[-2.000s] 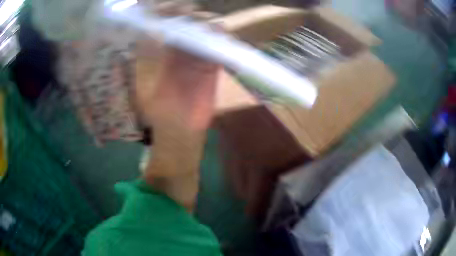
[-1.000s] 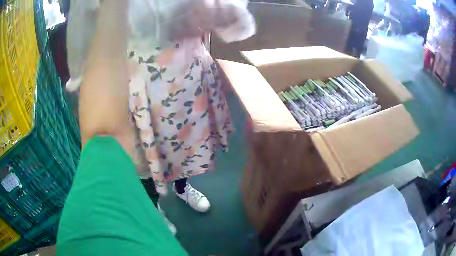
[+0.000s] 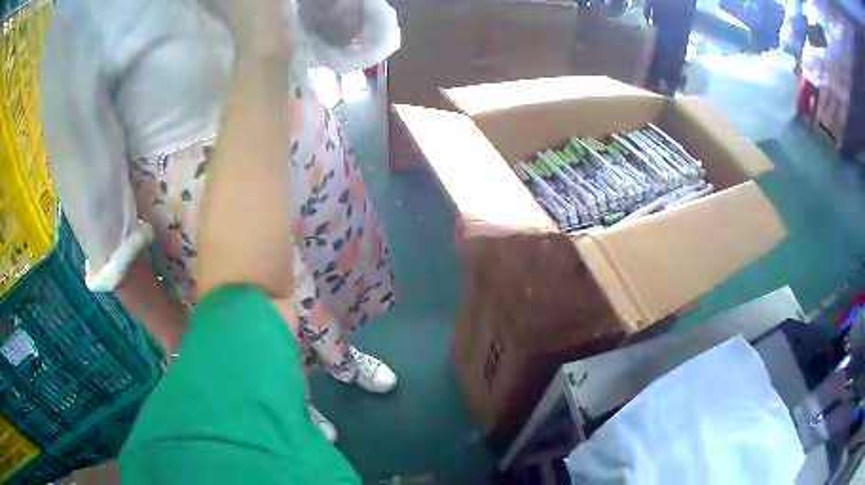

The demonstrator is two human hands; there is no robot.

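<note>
A bare forearm with a green sleeve, seemingly my left, rises from the bottom left to the top edge, where the hand is cut off. What it holds, if anything, is hidden. My right hand is out of the picture. An open brown carton [image 3: 531, 313] stands right of centre. Rows of thin grey-white frames [image 3: 616, 180] with green parts lie packed in it, a few slanting across the near side.
A person in a white top and floral skirt [image 3: 332, 227] stands close in front, partly behind my arm. Yellow and green crates [image 3: 81, 350] are stacked at left. A white sheet [image 3: 702, 417] drapes over grey equipment [image 3: 654, 350] at bottom right. More cartons [image 3: 474, 47] stand behind.
The white stick seen in my blurred hand two seconds ago no longer shows. My forearm has moved right since one second ago, and the person appears further left. The carton stays put.
</note>
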